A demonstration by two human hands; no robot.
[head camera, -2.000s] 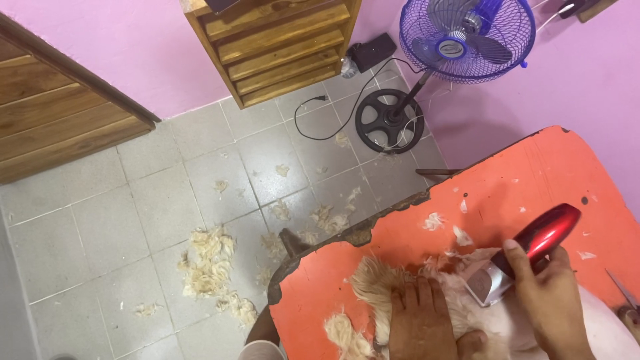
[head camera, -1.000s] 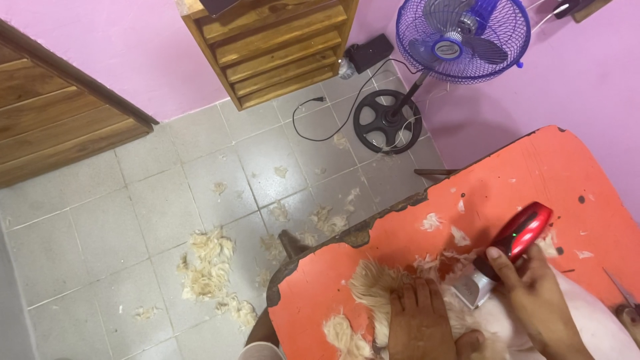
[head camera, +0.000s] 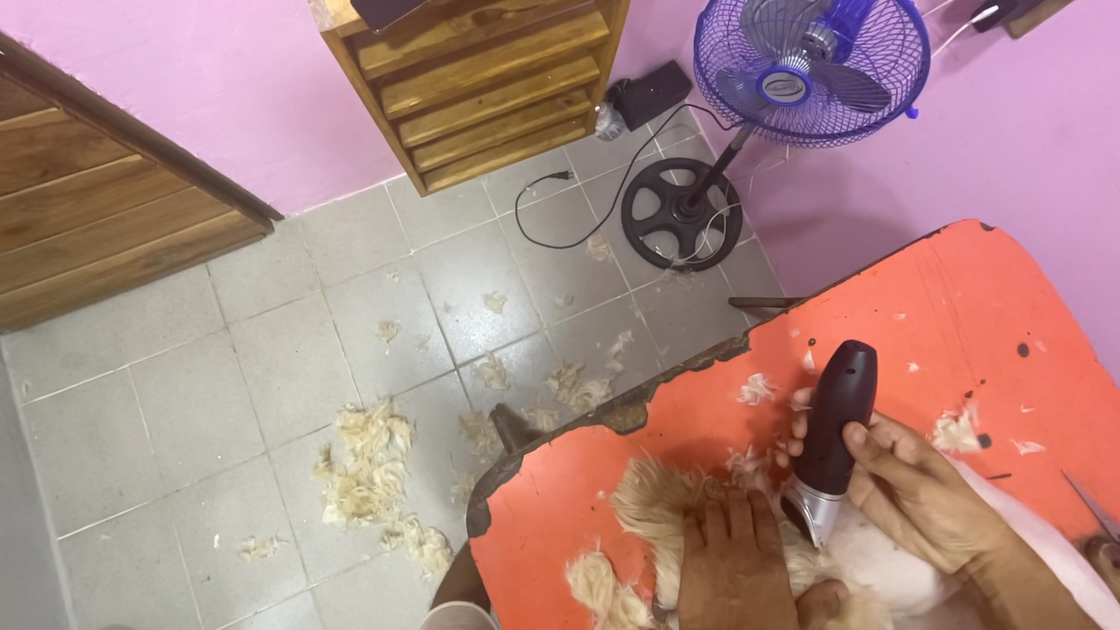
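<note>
A furry animal (head camera: 875,560), its coat pale and partly clipped to the skin, lies on an orange tabletop (head camera: 927,306) with chipped edges. My left hand (head camera: 735,560) presses flat on its cream fur, thumb spread to the side. In my right hand (head camera: 901,481) is a cordless hair clipper (head camera: 836,429), held nearly upright with its dark side showing and its silver head down at the edge between long fur and bare skin. A tuft of cut fur (head camera: 604,591) lies left of the animal. The animal's head cannot be made out.
Metal scissors (head camera: 1094,507) lie at the table's right edge. Cut fur (head camera: 367,464) is scattered over the tiled floor. Behind the table stand a blue fan (head camera: 783,87) with a black round base, a loose plug cable (head camera: 560,245) and a slatted wooden shelf (head camera: 499,70).
My right hand has turned the clipper: its red top showed before and its dark side shows now, with the body more upright. My left hand has stayed on the fur.
</note>
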